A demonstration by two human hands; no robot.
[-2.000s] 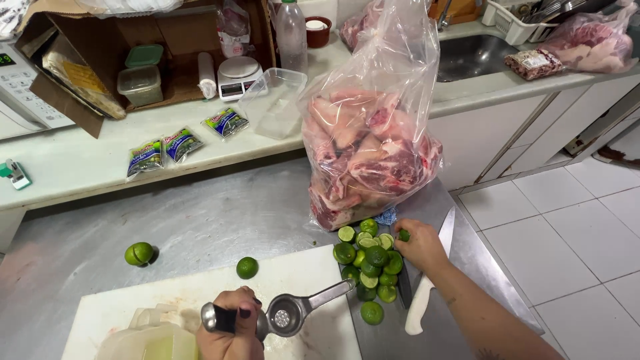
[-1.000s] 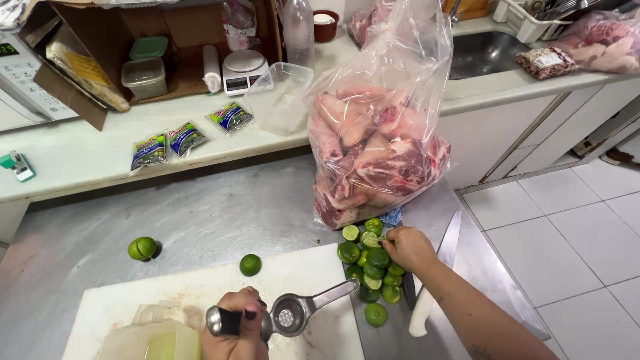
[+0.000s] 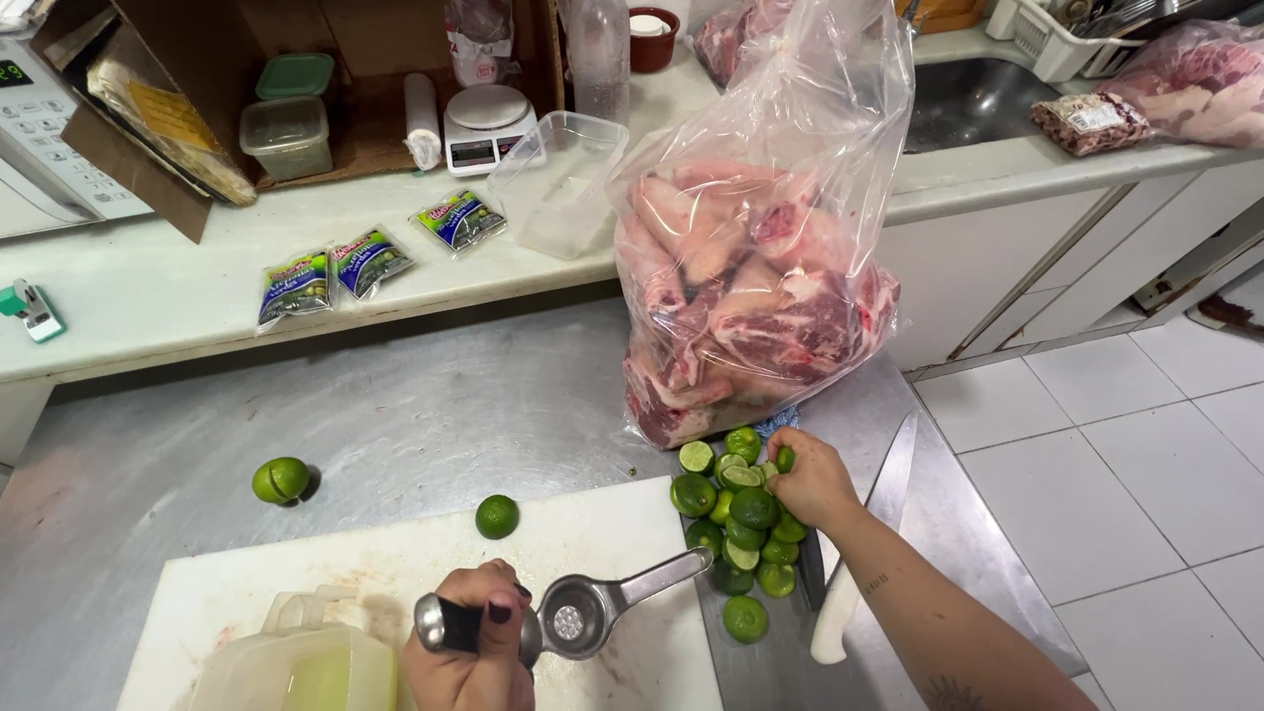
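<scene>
My left hand (image 3: 479, 632) grips the dark handle of a metal citrus squeezer (image 3: 583, 614), which is open with its perforated cup empty over the white cutting board (image 3: 592, 523). My right hand (image 3: 815, 479) is at the back right of a pile of cut limes (image 3: 753, 508), its fingertips around a lime piece (image 3: 785, 459). A plastic jug (image 3: 296, 667) with pale green liquid stands at the board's lower left. One lime half (image 3: 497, 516) lies cut side down at the board's far edge. A partly cut lime (image 3: 280, 480) is on the steel table.
A large clear bag of raw meat (image 3: 750, 296) stands behind the limes. A white-handled knife (image 3: 869, 538) lies right of them, beside another dark handle. The counter (image 3: 128, 296) behind holds seasoning packets (image 3: 370, 262), a clear plastic container (image 3: 563, 188) and a kitchen scale (image 3: 487, 123).
My right hand stays at the lime pile, its fingers shifting among the pieces. My left hand still holds the open squeezer in about the same place.
</scene>
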